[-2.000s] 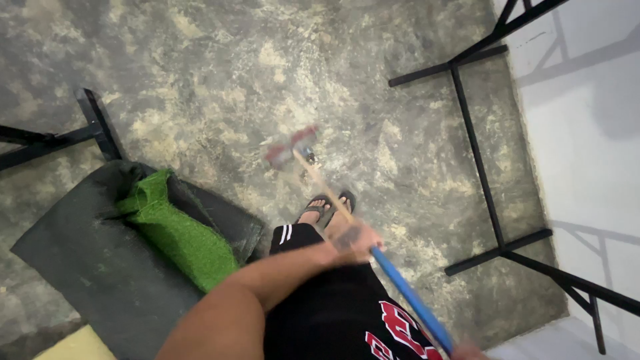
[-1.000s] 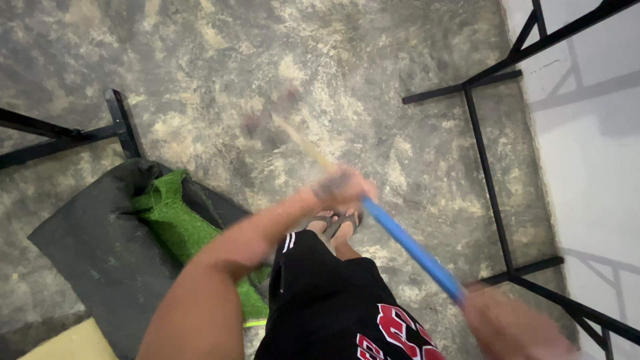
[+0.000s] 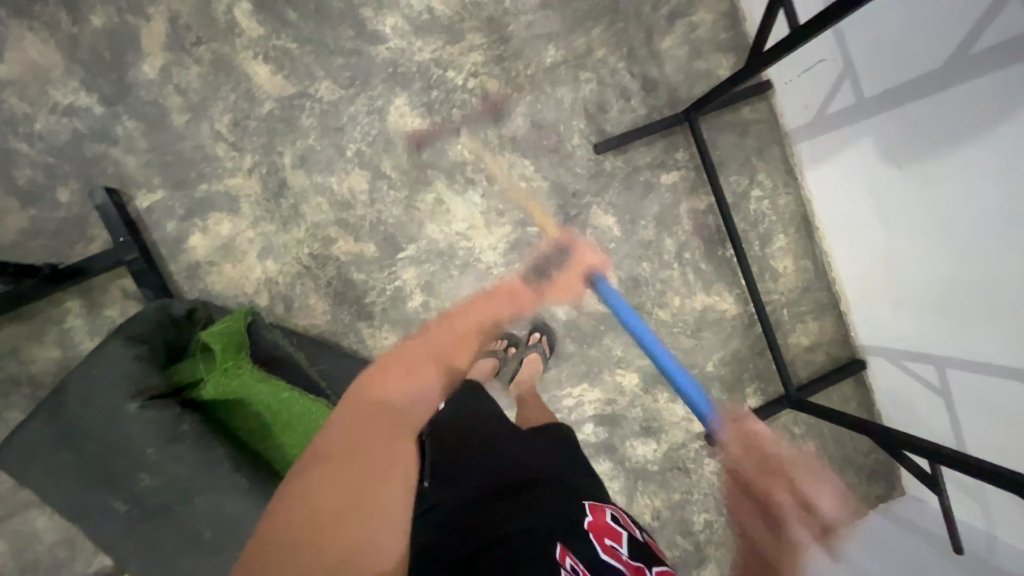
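A long pole [image 3: 652, 352], blue toward me and pale wood further out, slants across the view. My left hand [image 3: 566, 268] is closed around it where blue meets wood. Around the blue end near the lower right, my right hand [image 3: 772, 480] is closed, blurred by motion. At the pole's far end a reddish crosspiece [image 3: 456, 124] lies over the mottled concrete floor [image 3: 320, 160]; it is too blurred to tell its kind or whether it touches the floor.
A black metal frame [image 3: 740, 256] stands by the white wall [image 3: 920, 280] at right. Another black metal frame [image 3: 132, 240] is at left. Below it lies a folded dark grey mat [image 3: 136, 424] with green artificial turf [image 3: 256, 400] inside. My feet in dark sandals [image 3: 540, 340] are at centre.
Since two seconds ago, the crosspiece has moved away from my feet, and my left hand is further forward of them. My right hand has come further into view. Both hands stay on the pole.
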